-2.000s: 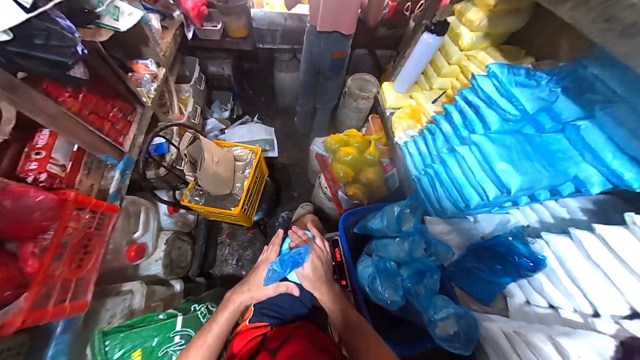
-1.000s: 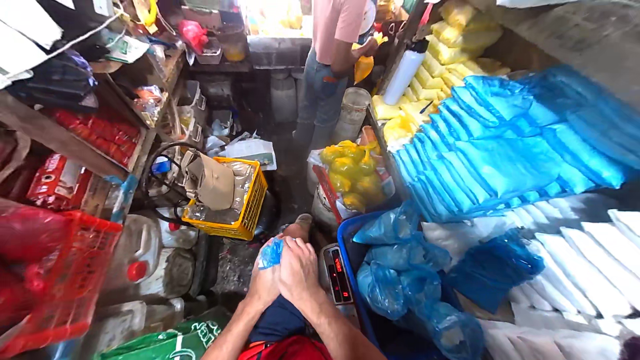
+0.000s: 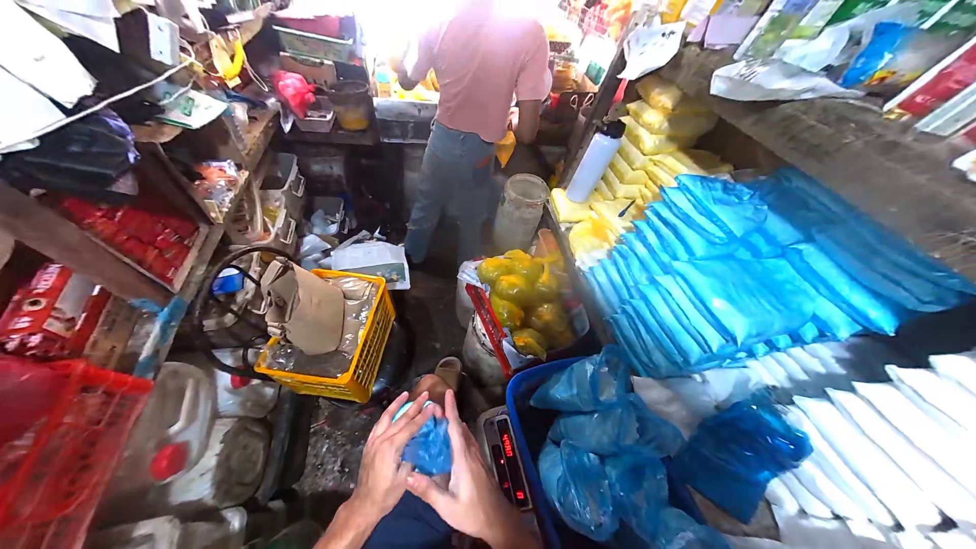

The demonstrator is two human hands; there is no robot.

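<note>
Between my two hands, at the bottom centre, is a small blue plastic bag (image 3: 428, 448). My left hand (image 3: 385, 457) presses on its left side with fingers stretched over it. My right hand (image 3: 467, 476) cups it from the right, thumb pointing left. What fills the bag is mostly hidden. A digital scale (image 3: 506, 457) with red lit digits stands just right of my right hand. Beside it a blue plastic tub (image 3: 526, 381) holds several filled blue bags (image 3: 601, 425). A loose dark blue bag (image 3: 743, 450) lies right of the tub.
Stacked blue bags (image 3: 732, 290), white bags (image 3: 877, 442) and yellow bags (image 3: 648, 152) cover the right bench, with a white bottle (image 3: 595, 164). Yellow-filled bags (image 3: 526, 290) lie ahead. A yellow crate (image 3: 370, 358) stands left, a red crate (image 3: 69, 450) farther left. A person (image 3: 473, 114) stands ahead.
My hands have spread wider around the blue bag than one second ago, when they were closed together. The person ahead has turned and moved left.
</note>
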